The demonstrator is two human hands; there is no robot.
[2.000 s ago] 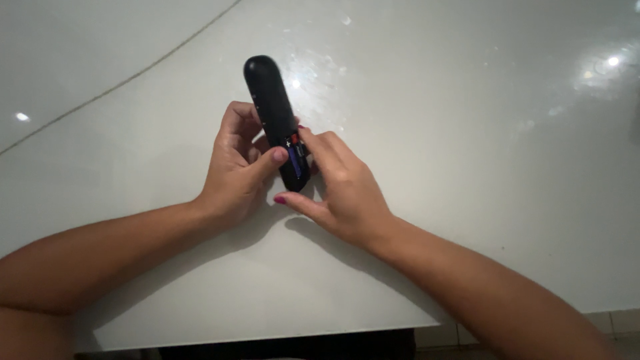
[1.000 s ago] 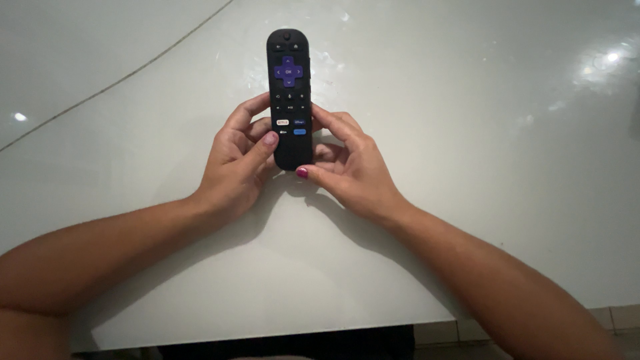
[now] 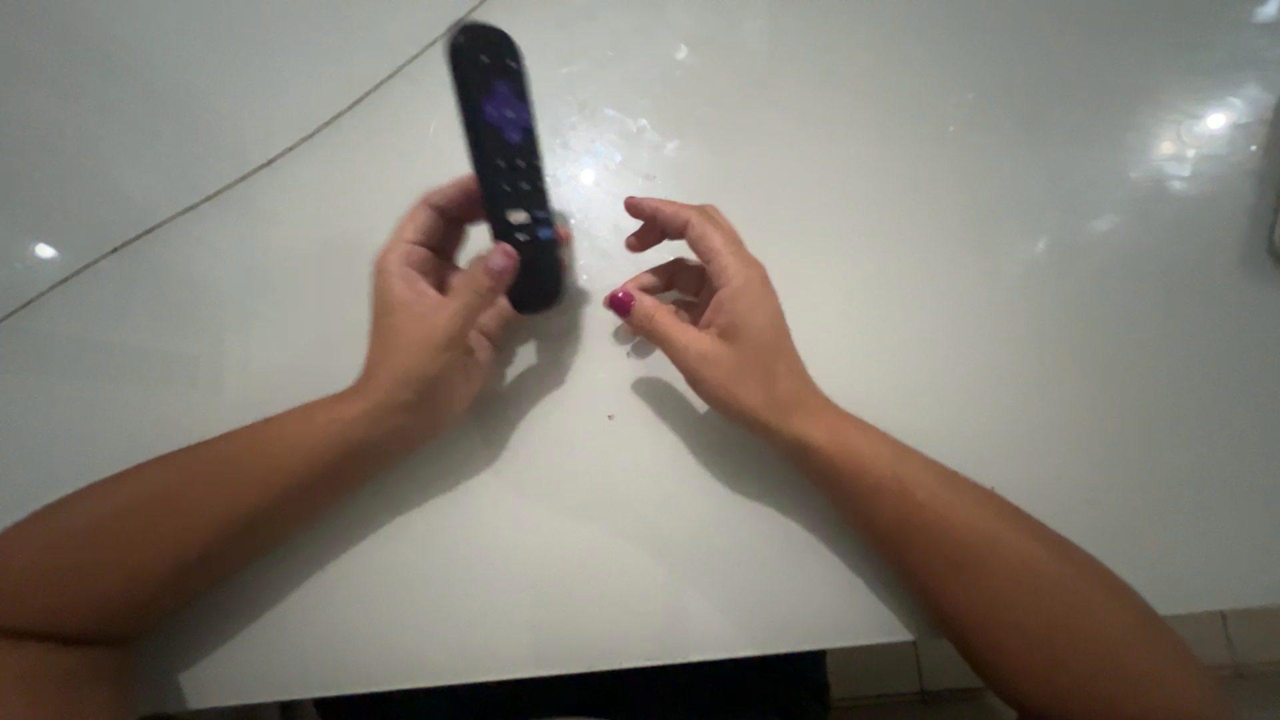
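Note:
A black remote control (image 3: 510, 170) with a purple direction pad and small buttons is held up over the white table, its button face toward me and its top tilted slightly left. My left hand (image 3: 440, 300) grips its lower part, thumb on the lower left of the face and fingers behind it. To the right of the remote is my right hand (image 3: 715, 310), apart from it, with fingers loosely curved and nothing between them. Its thumbnail is painted dark pink. The back of the remote is hidden.
The glossy white tabletop (image 3: 960, 330) reflects several lights. A thin dark line (image 3: 230, 185) crosses its upper left. The near table edge runs along the bottom, with floor tiles (image 3: 875, 668) below at the right. A dark object is cut off at the right border.
Two seconds ago the remote was turned sideways in both hands; one second ago its face was toward me. Now my right hand has let go, and my left hand has moved the remote left.

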